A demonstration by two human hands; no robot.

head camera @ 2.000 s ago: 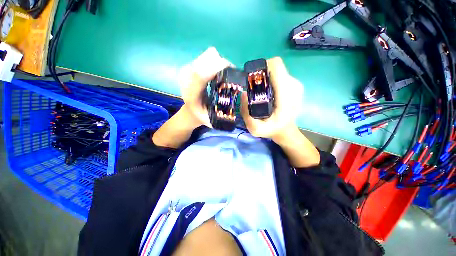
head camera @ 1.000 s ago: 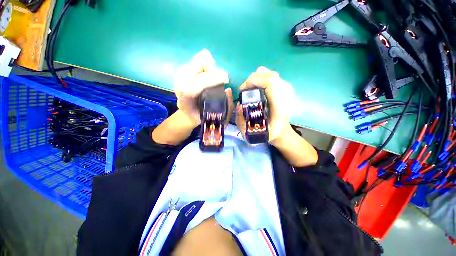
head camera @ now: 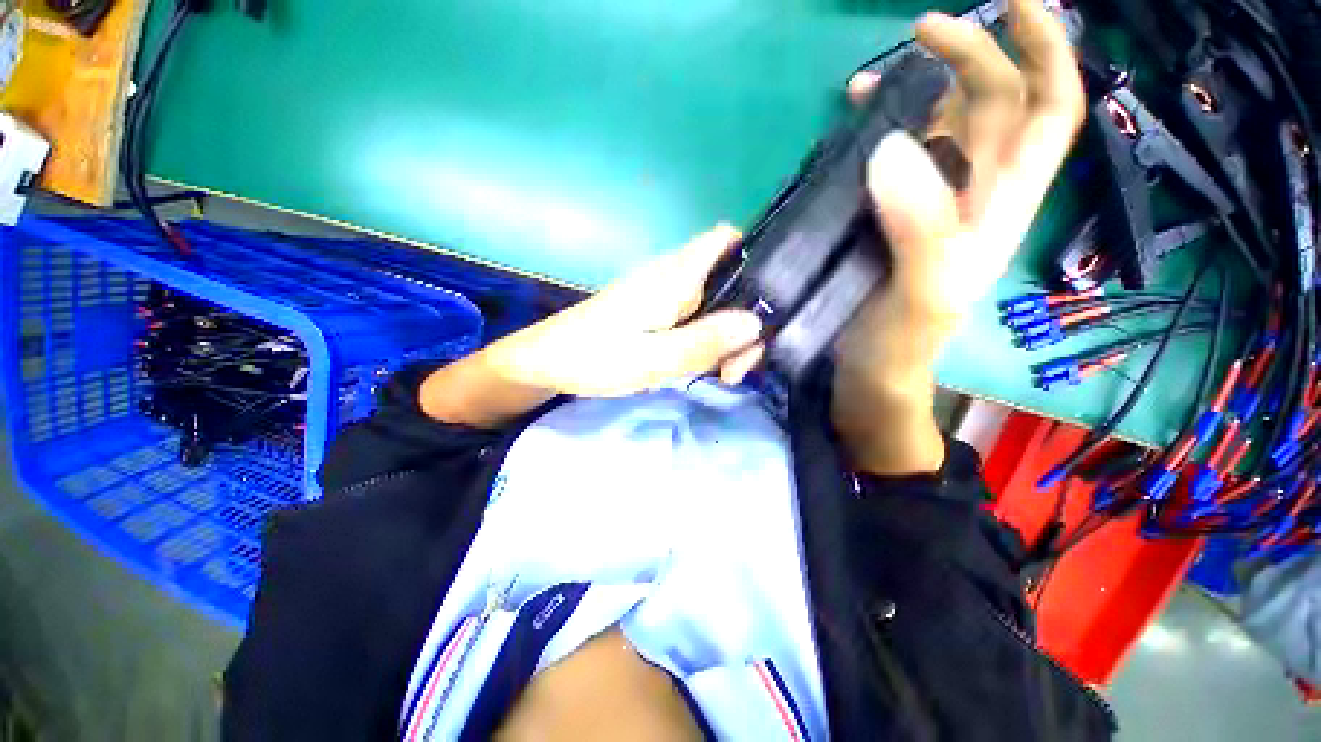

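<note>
Black battery clamps (head camera: pixel 833 239) lie side by side between my hands, slanting up to the right over the bench's front edge. They are blurred, so I cannot tell where one ends and the other begins. My left hand (head camera: pixel 638 326) is shut on the lower left end, thumb on top. My right hand (head camera: pixel 963 189) is on the upper right side, thumb pressed against a clamp and fingers spread upward, blurred. The clamps' jaws cannot be made out clearly.
A heap of black clamps (head camera: pixel 1137 181) lies at the right, with red-blue lead ends (head camera: pixel 1217 449) hanging over a red bin (head camera: pixel 1116 594). A blue basket (head camera: pixel 326 413) with black leads is at the left. A wooden board (head camera: pixel 90 116) is on the green bench (head camera: pixel 435 102).
The clamps, upright with jaws facing me before, are now tilted together up to the right. My right hand has moved up and right and loosened its fingers. My left hand has turned inward.
</note>
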